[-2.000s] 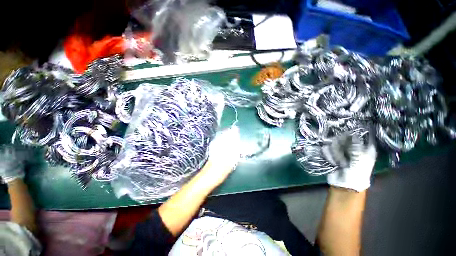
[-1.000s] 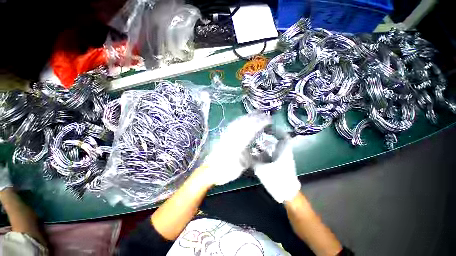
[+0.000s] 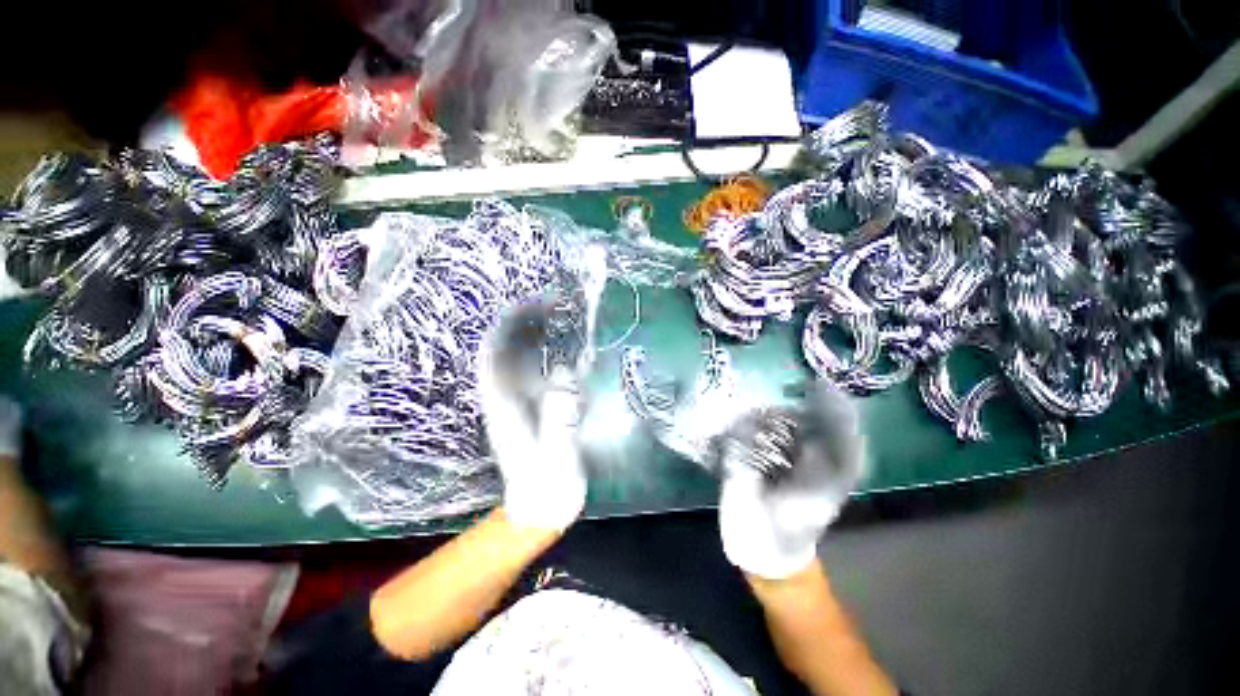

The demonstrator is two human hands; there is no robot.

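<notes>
My right hand (image 3: 789, 476), in a white knit glove, is closed around a silver curved wire bundle (image 3: 684, 419) over the green bench top. The bundle's free ends point up and to the left. My left hand (image 3: 537, 415), also gloved, is at the right side of the open clear poly bag (image 3: 354, 469) of loose wire parts (image 3: 435, 340). Its fingers are blurred over the wires, and I cannot tell whether they hold any. A thin wire part (image 3: 626, 326) lies just right of the bag.
Wire bundle piles lie at right (image 3: 938, 258) and left (image 3: 204, 326). Orange rubber bands (image 3: 728, 201), a white paper (image 3: 743, 90), a blue bin (image 3: 952, 75), a red-orange bag (image 3: 252, 120) and crumpled clear bags (image 3: 510, 75) are at the back. A coworker's arm (image 3: 30, 524) is at far left.
My hands came together around a bundle a second ago and are now apart. My left hand has moved left to the bag, my right hand slightly right with the bundle.
</notes>
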